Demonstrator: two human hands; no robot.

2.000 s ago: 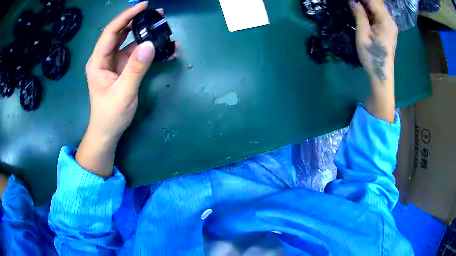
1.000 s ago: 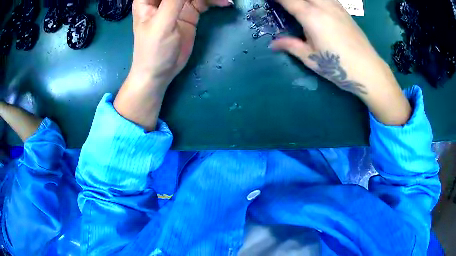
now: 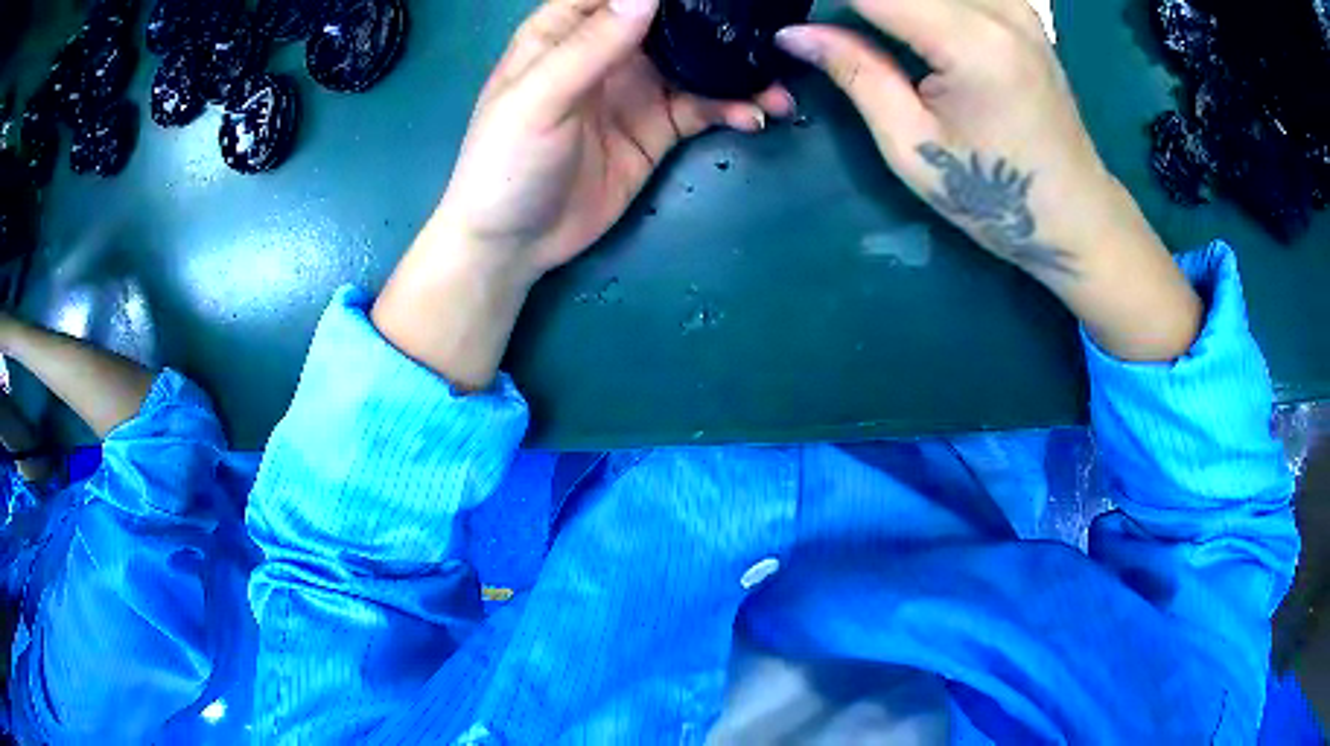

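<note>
A glossy black round case (image 3: 725, 41) is held just above the green bench at the top of the picture, cut off by the top edge. My left hand (image 3: 562, 139) is around its left side, with fingertips at and below its lower rim. My right hand (image 3: 970, 110) grips its right side, the thumb on the rim. The top of both hands is cut off by the picture's edge. Whether anything small lies between the fingertips and the case cannot be told.
Black discs (image 3: 260, 123) lie at the upper left. A heap of shiny black parts (image 3: 1254, 124) lies at the upper right. A corner of white paper (image 3: 1044, 18) shows behind my right hand. Another person's bare forearm (image 3: 73, 376) and blue sleeve are at the left. Clear plastic (image 3: 1076, 488) hangs below the bench edge.
My right hand came from the right-hand heap to the middle. My left hand moved right and, since the last earlier frame, has closed in on the case, which now shows its dark round face.
</note>
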